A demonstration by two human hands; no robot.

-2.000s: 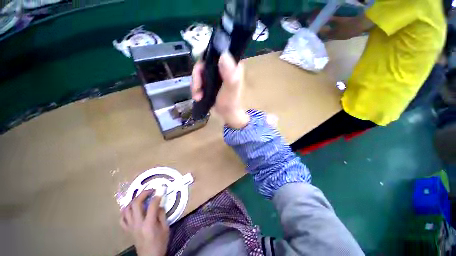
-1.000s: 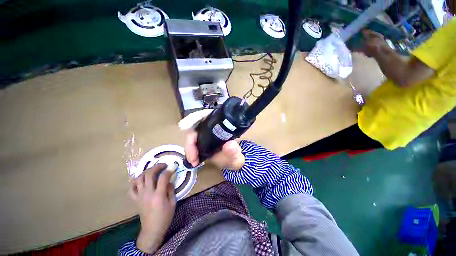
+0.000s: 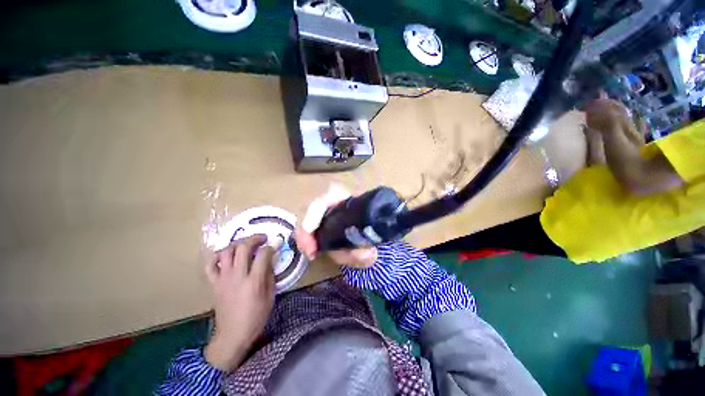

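A white slotted disc (image 3: 267,214) lies on the cardboard-covered bench close in front of me. My left hand (image 3: 246,272) rests on the disc's left part with bent fingers, near a small white piece (image 3: 273,241) at its centre. My right hand (image 3: 332,232) is closed around the black electric screwdriver (image 3: 359,222), which is tilted over the disc's right side. Its tip is hidden, so I cannot tell whether it touches the disc. A thick black cable runs from the tool to the upper right.
A silver-grey screw feeder (image 3: 336,100) stands beyond the disc. The green conveyor belt (image 3: 139,35) carries spaced white discs behind it. A bag of small parts (image 3: 512,100) lies at the far right, beside a person in a yellow shirt (image 3: 630,213). A thin cord crosses the bench.
The screwdriver has gone from above the feeder to the disc and now leans flatter. My left hand stays on the disc. The view has shifted, and the yellow-shirted person's arm has moved.
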